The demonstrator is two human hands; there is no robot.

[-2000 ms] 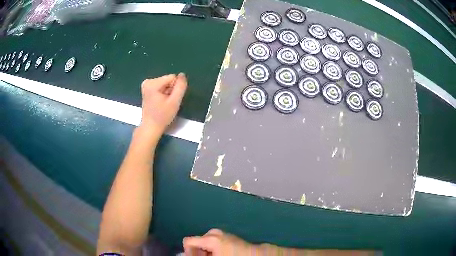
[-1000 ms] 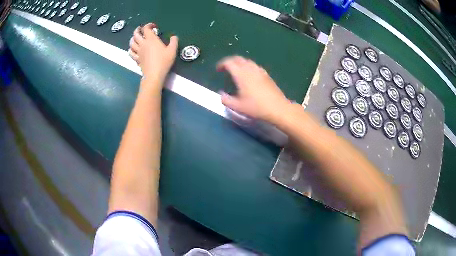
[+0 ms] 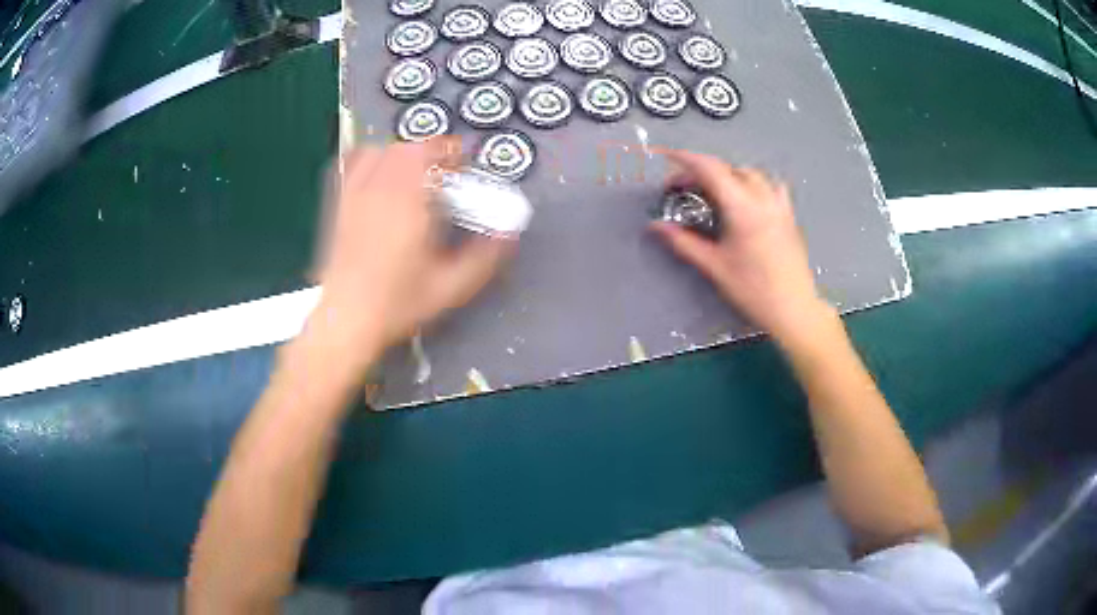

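Several round metal parts (image 3: 532, 55) lie face up in close rows on the upper part of the grey board (image 3: 577, 276). My left hand (image 3: 415, 240), blurred, is at the board's left side and holds a round metal part (image 3: 487, 202) between thumb and fingers, just below the lowest disc. My right hand (image 3: 746, 234) is over the board's right half and holds another round part (image 3: 688, 212) between thumb and fingers. Whether either held part touches the board, I cannot tell.
The green belt (image 3: 181, 204) runs behind and beside the board, with a white guide line (image 3: 156, 345) along its near side. One loose disc (image 3: 16, 314) lies at the far left. A dark stand base (image 3: 267, 42) stands at the upper left. The teal edge (image 3: 541, 469) is nearest me.
Both hands have moved from the belt left of the board to over the board, each now with a round part. The view has turned right, so the board is central.
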